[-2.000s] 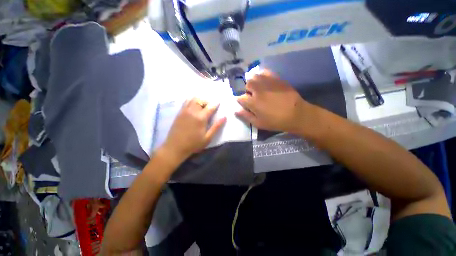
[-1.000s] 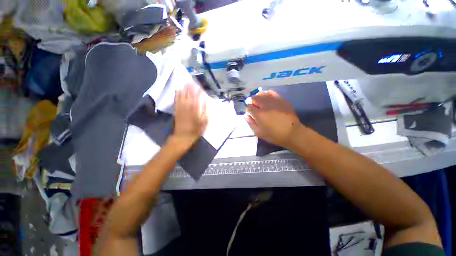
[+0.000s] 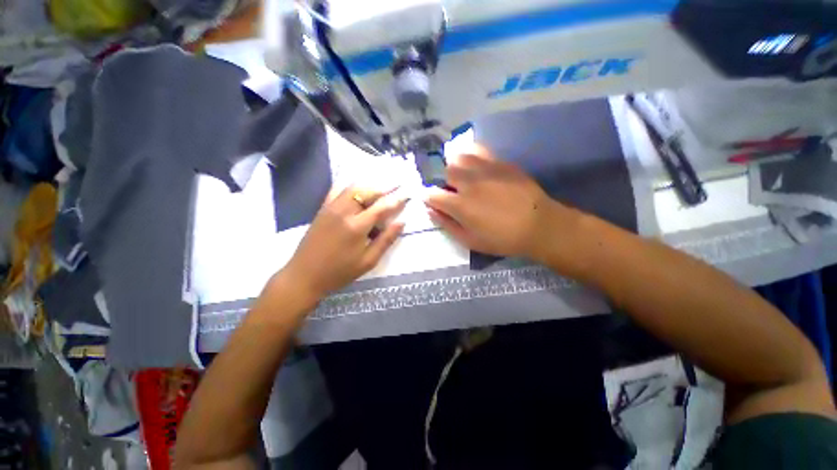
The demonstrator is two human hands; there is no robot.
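Note:
The lockstitch machine (image 3: 551, 64) stands at the top, its presser foot (image 3: 429, 158) lit brightly. My left hand (image 3: 344, 237) lies left of the foot, fingertips down on a pale cut panel (image 3: 353, 165) that is washed out by the lamp. My right hand (image 3: 491, 204) lies just right of the foot, fingers bent down at the work; what lies under them is hidden. A dark grey panel (image 3: 569, 151) lies under the machine arm, beyond my right hand. A large dark grey panel (image 3: 138, 202) and a smaller dark piece (image 3: 301, 174) lie to the left.
A ruler strip (image 3: 440, 292) runs along the table's front edge. Black snips (image 3: 675, 165) and a red-handled tool (image 3: 775, 145) lie at right, near a folded grey-and-white piece (image 3: 803, 188). A red basket (image 3: 163, 413) is at lower left. A pale cord (image 3: 440, 390) hangs over the dark lap.
The dark piece that was under my left hand at the front now lies farther left and back. My left hand swung out left and has come back beside the foot. My right hand stays near it.

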